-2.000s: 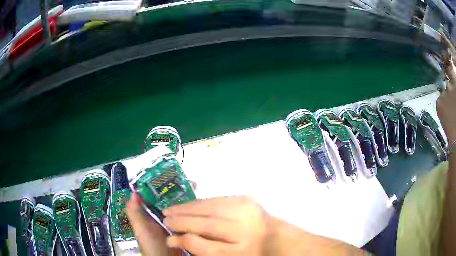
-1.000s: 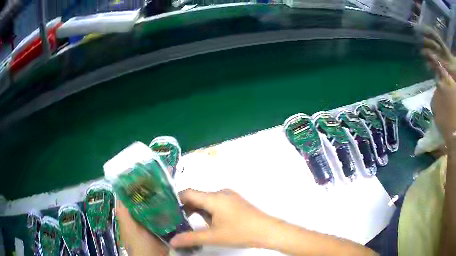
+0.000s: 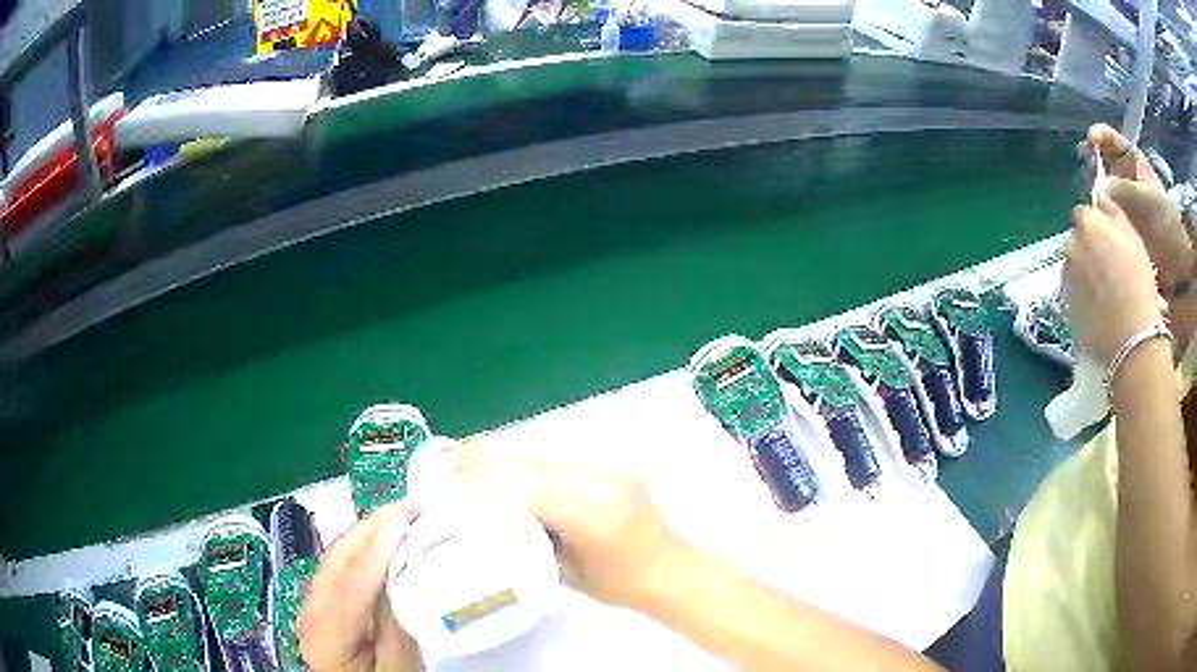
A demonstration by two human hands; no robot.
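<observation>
A half-assembled handheld unit is held over the white work sheet. Its smooth white housing faces me, with the round head toward me and the narrow handle pointing away. A small yellowish and bluish display shows in the head window. My left hand grips the unit's left side. My right hand is around its right side and handle, slightly blurred. Its fingers are partly hidden by the unit and glare.
Open units with green boards stand in a row at the left and at the right. One more lies behind my left hand. A green conveyor belt runs beyond. A co-worker's hands are at the right.
The unit has been turned over, from green board side facing me to white housing side with the display. Both my hands have shifted around it. The camera view has also shifted.
</observation>
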